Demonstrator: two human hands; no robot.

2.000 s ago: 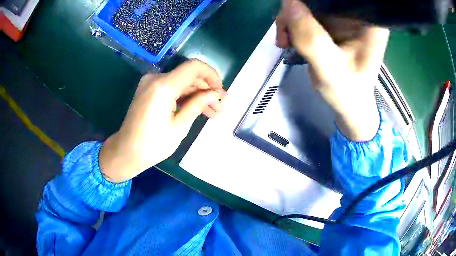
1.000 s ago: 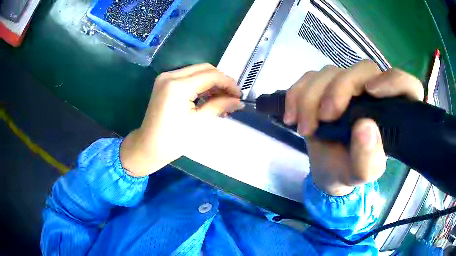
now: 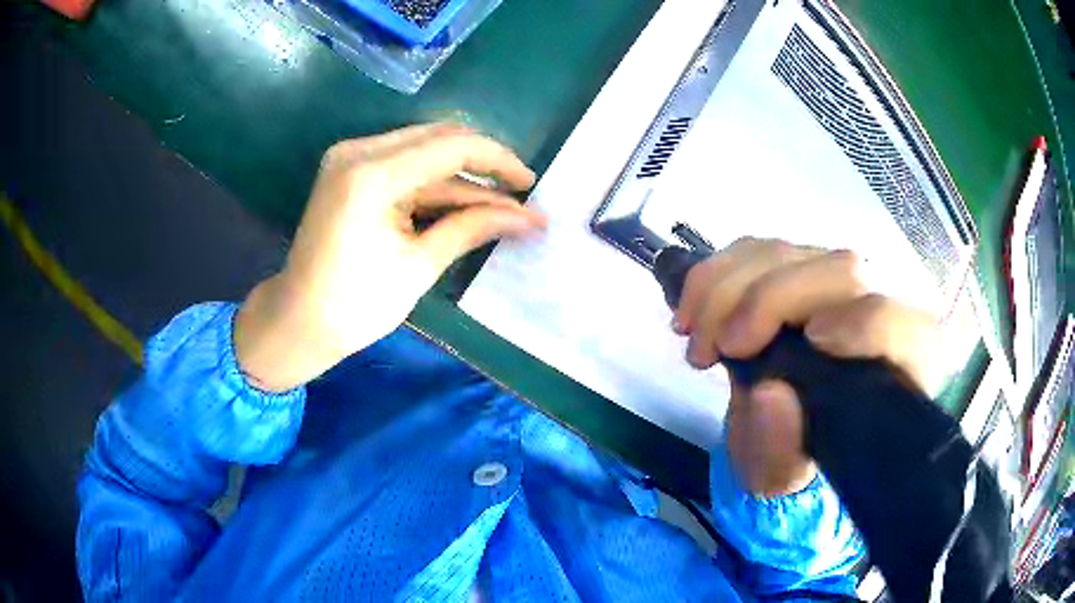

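The laptop [image 3: 754,177] lies underside up on a white foam sheet [image 3: 566,289], its near-left corner towards me. My right hand [image 3: 790,318] is closed around the black electric screwdriver [image 3: 872,448], its nose at the laptop's near edge by that corner. The metal tip is too small to make out. My left hand [image 3: 389,236] is raised left of the laptop, over the sheet's left edge, thumb and forefinger slightly apart. I cannot tell whether a tiny screw is between its fingertips.
The blue screw box [image 3: 413,30] is cut off by the top edge, on a clear plastic layer [image 3: 407,73]. More flat pieces with red edges [image 3: 1035,236] stand at the right. A yellow line [image 3: 71,283] crosses the dark floor at left.
The screwdriver's nose has moved from my left fingertips to the laptop's near edge. My left hand has drawn back left, its fingertips parting. The view has shifted, so the blue box sits higher.
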